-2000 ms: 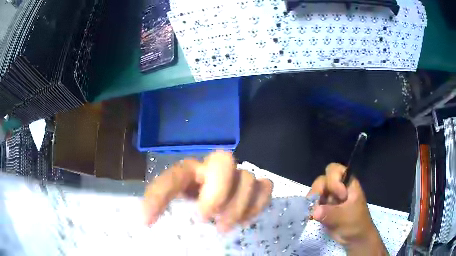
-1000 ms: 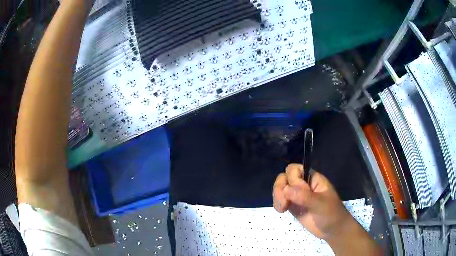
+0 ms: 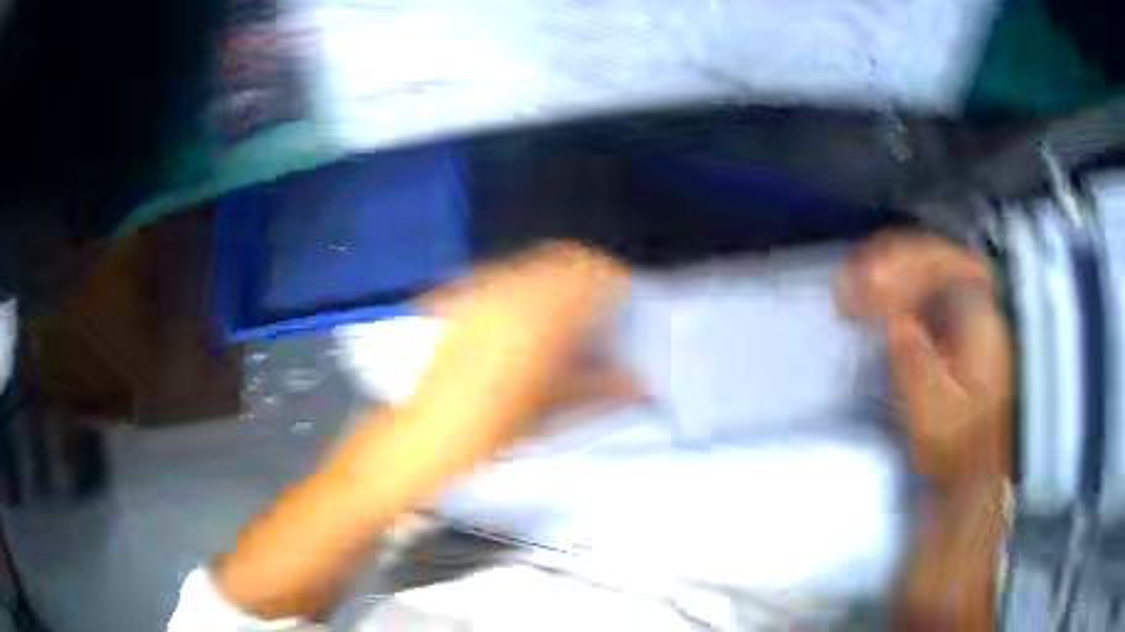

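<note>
The frame is strongly blurred. A white panel (image 3: 753, 340) is held raised over my lap between my two hands. My left hand (image 3: 543, 327) is on its left end, with a white piece (image 3: 392, 356) showing beyond that hand. My right hand (image 3: 931, 303) is at the panel's right end with curled fingers; no slim tool can be made out in it. More white panels (image 3: 691, 506) lie below on my lap. Their hole pattern is lost in the blur.
White bench panels (image 3: 642, 56) lie on the green bench top (image 3: 265, 154). Below its edge are a blue bin (image 3: 358, 241) and a brown cardboard box (image 3: 185, 327). A rack with upright white panels (image 3: 1046, 358) stands at the right. Pale specks lie on the floor.
My left hand has come back from the bench at upper left to my lap and now holds a panel. My right hand has moved right and up to the panel's other end. The view has turned.
</note>
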